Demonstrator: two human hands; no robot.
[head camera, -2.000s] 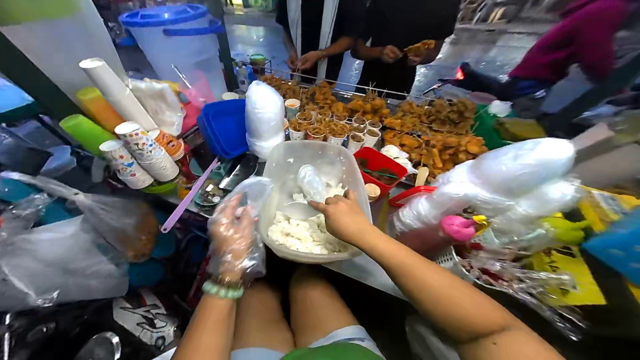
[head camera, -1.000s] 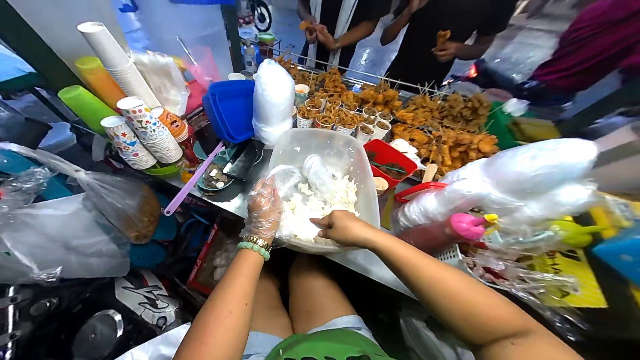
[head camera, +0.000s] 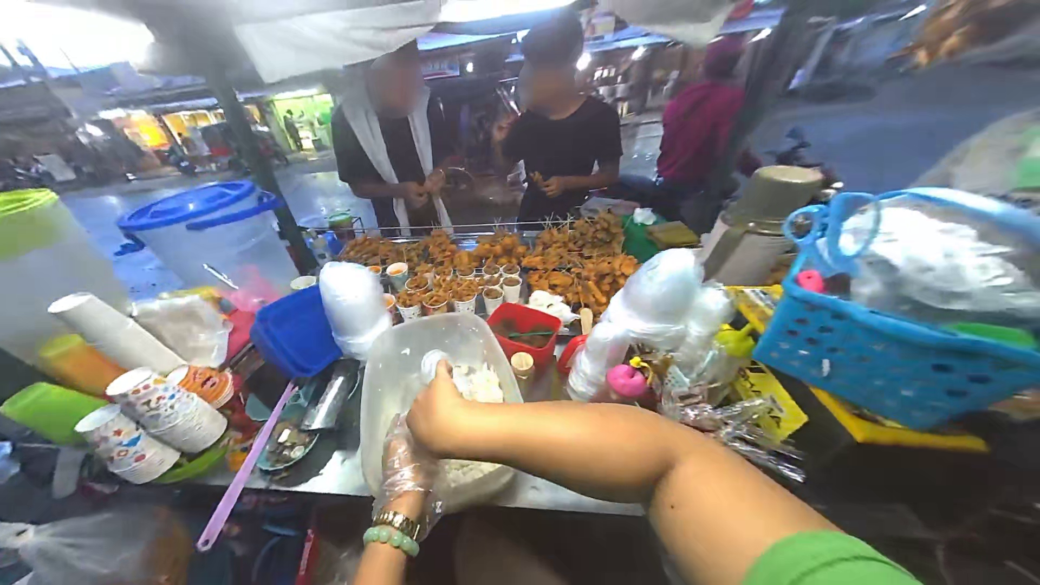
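Observation:
A translucent plastic tub (head camera: 382, 357) stands tilted before me, with white food in chunks or shreds (head camera: 481, 382) inside. My left hand (head camera: 406, 463), in a clear plastic glove, reaches into the tub's near left side; its fingers are largely hidden behind my right hand. Bare and bent at the wrist, my right hand (head camera: 439, 414) is over the tub's left half. Its fingertips meet a small clear plastic item (head camera: 432, 362), perhaps a cup; whether they grip it is unclear. A red container (head camera: 524, 318) with dark contents sits just right of the tub.
Skewered fried food (head camera: 585, 268) and filled paper cups (head camera: 465, 304) line the stall beyond. Paper cup stacks (head camera: 166, 410) and a purple long-handled utensil (head camera: 248, 467) lie left. Wrapped plastic cups (head camera: 658, 296) and a blue basket (head camera: 894, 349) are right. Two people stand across the stall.
My right hand has moved from the white food to the clear item farther up the tub. My left hand was outside the tub at first, then at its left side. The view has tilted up.

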